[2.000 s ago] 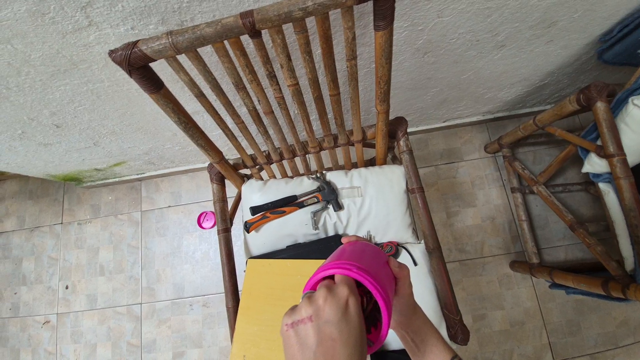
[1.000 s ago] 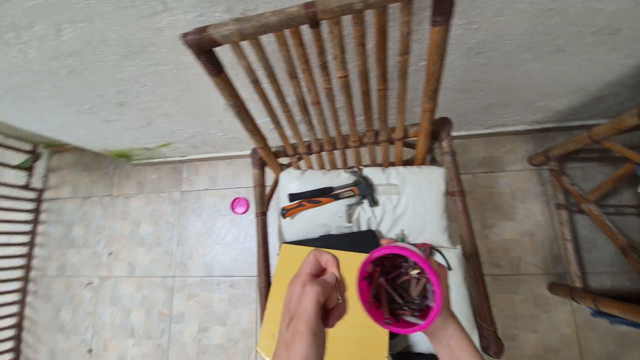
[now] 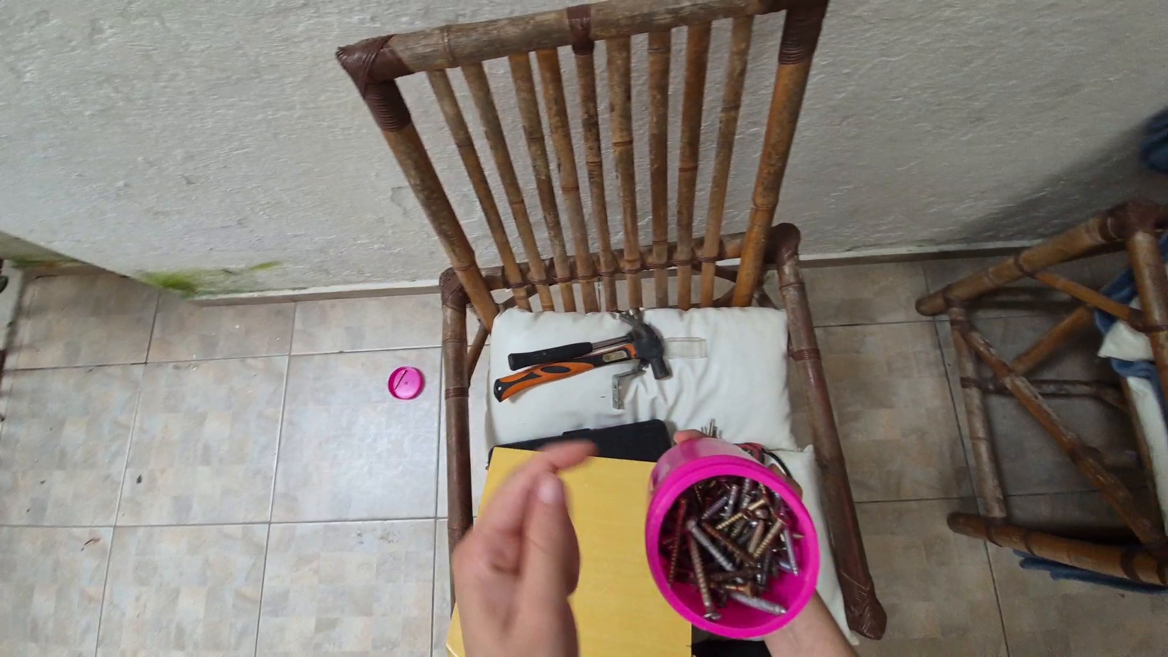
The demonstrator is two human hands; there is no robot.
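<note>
My right hand (image 3: 808, 628) grips a pink plastic jar (image 3: 658, 557) from behind, its open mouth tilted towards me. Many loose screws (image 3: 730, 538) fill it, some brassy and some dark. My left hand (image 3: 520, 557) is raised to the left of the jar, over a yellow board (image 3: 611, 557). Its thumb and index finger are close together and blurred; whether something is between them cannot be seen. Beyond, a claw hammer (image 3: 566, 370) with an orange and black handle lies against a black-handled tool (image 3: 552, 354) on a white cushion (image 3: 730, 392). A small metal bracket (image 3: 620, 383) lies beside them.
The cushion rests on a bamboo chair (image 3: 456, 365) against a white wall. A black case (image 3: 630, 440) shows behind the board. A pink lid (image 3: 406, 383) lies on the tiled floor at left, a thin dark piece in it. Another bamboo chair (image 3: 985, 411) stands at right.
My left hand was inside the jar two seconds ago; it came out with what looks like a screw and is now raised beside it. The jar's mouth has turned towards me.
</note>
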